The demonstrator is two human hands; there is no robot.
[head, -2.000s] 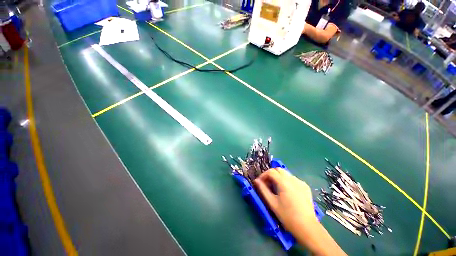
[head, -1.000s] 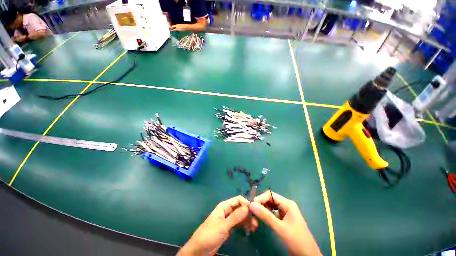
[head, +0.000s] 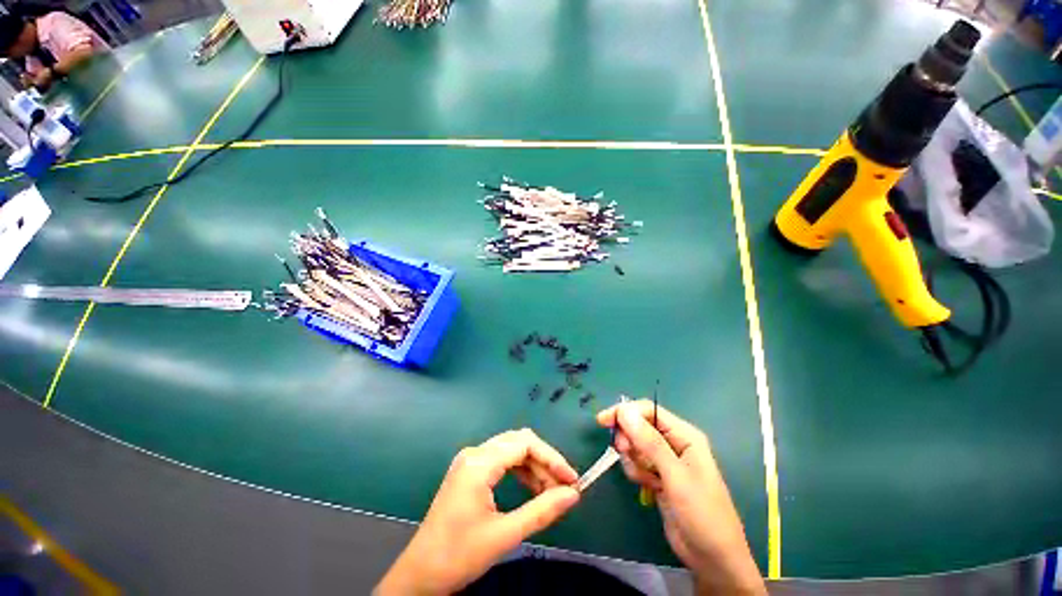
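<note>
My left hand (head: 495, 501) pinches one end of a pale wire lead (head: 599, 468) between thumb and fingertip, low in the centre of the view. My right hand (head: 673, 472) is at the lead's other end, fingers closed around it. A thin dark tip stands up from the right fingers, and a small yellow-green bit shows under them; I cannot tell what it belongs to. Small black heat-shrink tubing pieces (head: 565, 366) lie scattered on the green mat just beyond my hands.
A blue parts bin (head: 433, 320) crammed with leads is at left, beside a steel ruler (head: 175, 299). A pile of leads (head: 553, 227) lies beyond the tubing. A yellow heat gun (head: 862, 192) and clear plastic bag (head: 990, 204) are at right. A person (head: 58, 49) sits far left.
The view has turned from the bin, where a hand was reaching, to both hands at the tubing pieces. Since one second ago my hands have moved slightly apart, showing the pale lead between them.
</note>
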